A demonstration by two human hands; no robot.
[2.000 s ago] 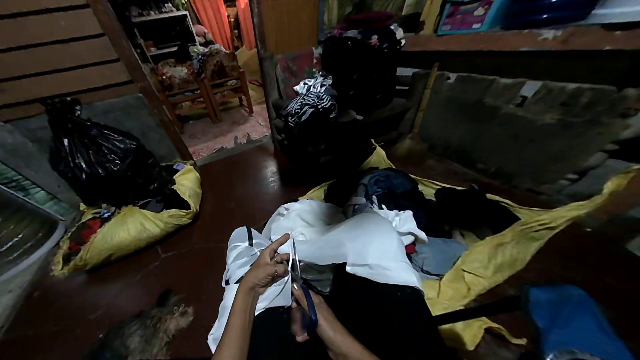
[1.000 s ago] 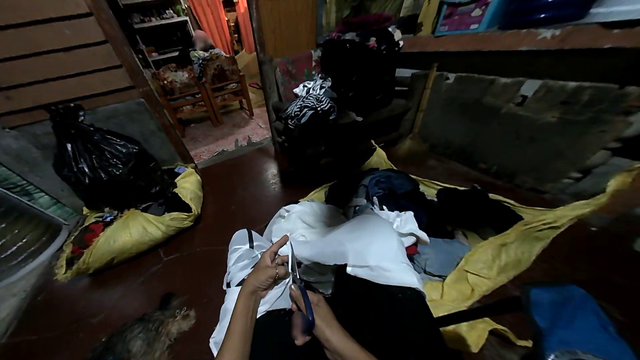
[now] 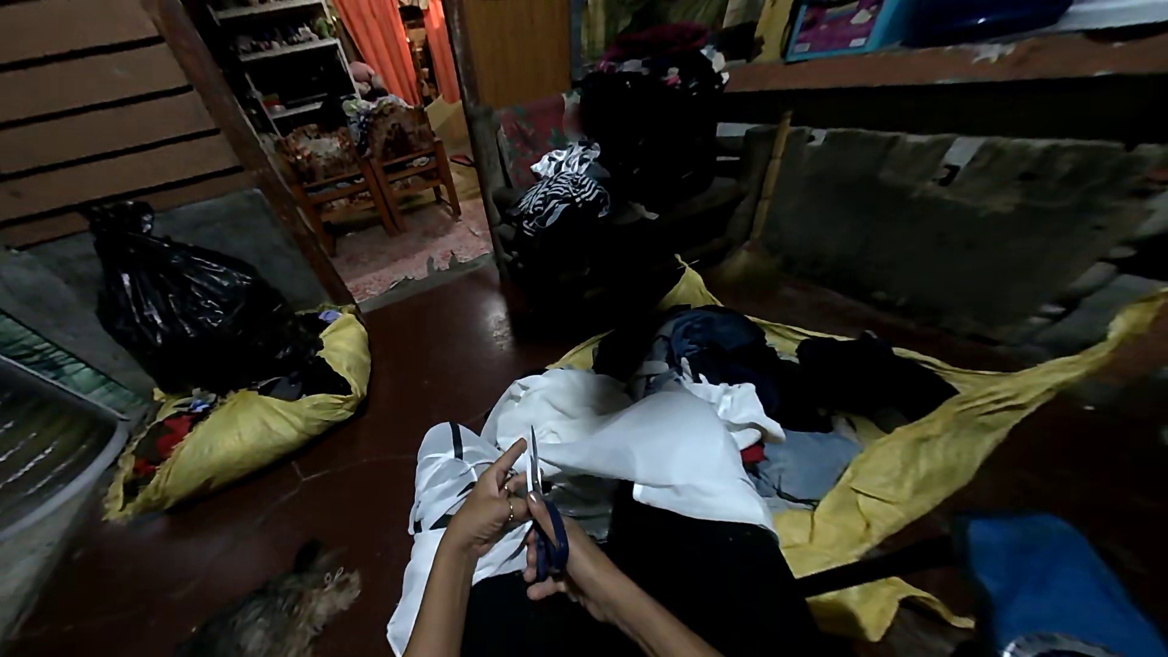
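White cloth (image 3: pixel 657 443) lies across my lap, with a part bearing dark stripes at its left. My right hand (image 3: pixel 561 557) grips dark-blue-handled scissors (image 3: pixel 535 465), whose blades point up and away from me over the cloth. Close against the blades is my left hand (image 3: pixel 493 511), wearing rings, its index finger extended along the cloth. The left fingers seem to hold the white fabric, though the exact grip is partly hidden. Beyond my knees, a pile of clothes (image 3: pixel 730 365) in dark, blue and grey tones rests on an opened yellow sack (image 3: pixel 876 484).
A black plastic bag (image 3: pixel 192 301) sits on another yellow sack (image 3: pixel 274 429) at the left. A furry animal (image 3: pixel 283 611) lies on the red floor at lower left. Something blue (image 3: pixel 1049 575) stands at lower right. Wooden chairs (image 3: pixel 401 155) show through the doorway.
The scissors and my right hand have shifted slightly between the frames, staying beside my left hand. The white cloth stays over my lap.
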